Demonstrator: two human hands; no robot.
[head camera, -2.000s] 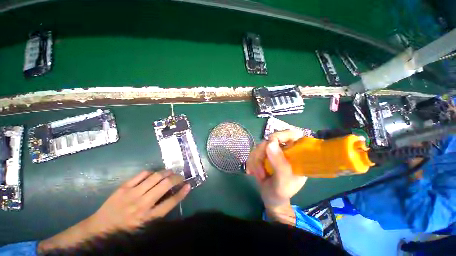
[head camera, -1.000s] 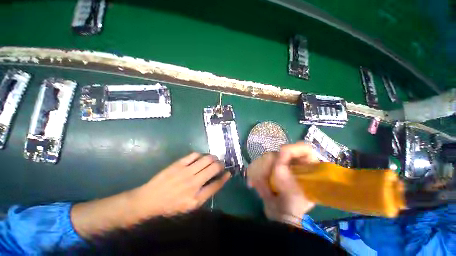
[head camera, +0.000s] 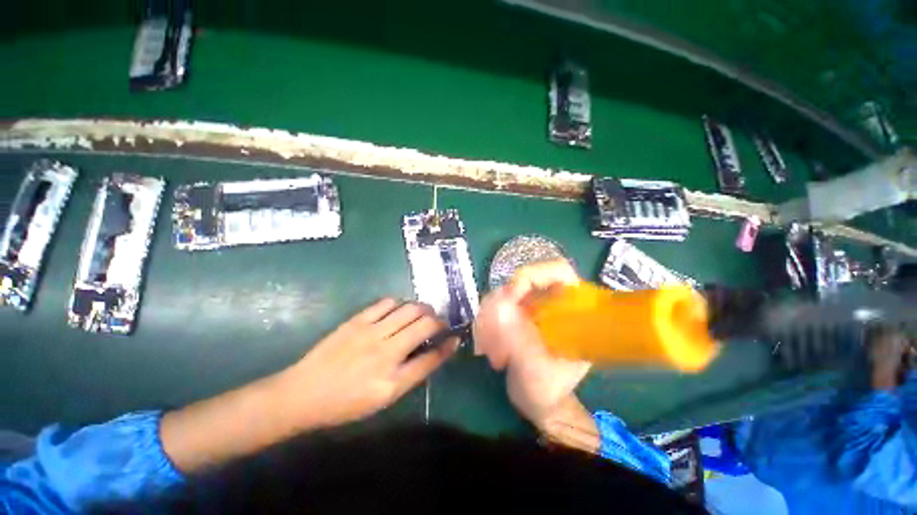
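A phone mid-frame assembly (head camera: 442, 270), silver-white with a dark board at its far end, lies upright in front of me. My left hand (head camera: 377, 357) holds its near end with the fingertips and thumb, which cover that end. My right hand (head camera: 533, 337) grips the orange electric screwdriver (head camera: 623, 324) just right of the phone. The screwdriver is blurred, its rear points right, and its tip is hidden by the hand. The round perforated screw dish (head camera: 525, 251) lies behind my right hand and is partly covered.
Three phone units lie left, one sideways (head camera: 263, 211). Stacked units (head camera: 640, 208) sit by the chipped edge strip (head camera: 332, 156), with a tilted unit (head camera: 638, 266) below. More units lie on the green belt (head camera: 402, 91). A pink object (head camera: 748, 233) and another person's blue sleeve (head camera: 804, 443) are right.
The camera view turned left, then shifted slightly. The right hand and screwdriver have moved closer to the phone and now overlap the dish more. The left hand stays at the phone's near end.
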